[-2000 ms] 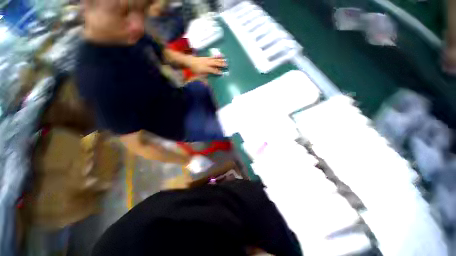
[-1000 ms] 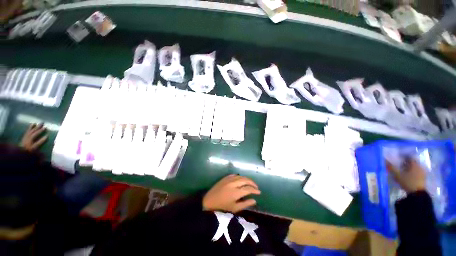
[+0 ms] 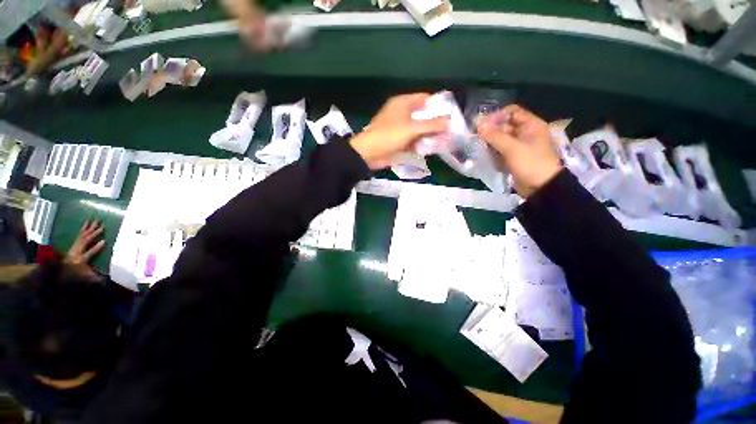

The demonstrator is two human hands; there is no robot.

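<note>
Both hands are raised over the green belt. My left hand (image 3: 399, 131) grips a frosted white bag (image 3: 443, 118) by its upper end. My right hand (image 3: 524, 147) is just right of it, fingers pinched on a small clear bag (image 3: 489, 101); its contents are too blurred to tell. More bagged parts with dark shapes inside lie in a line on the belt, some left of my hands (image 3: 286, 132) and some right (image 3: 603, 156).
White retail boxes (image 3: 333, 224) stand in rows at left, partly behind my left sleeve. Card inserts (image 3: 421, 240), leaflets (image 3: 535, 286) and a single printed card (image 3: 503, 341) lie on the bench. The blue bin (image 3: 705, 258) is at right. A neighbour's hand (image 3: 87, 240) rests at far left.
My right hand has left the blue bin and come up over the belt. My left hand has risen from the bench edge and taken hold of a white bag.
</note>
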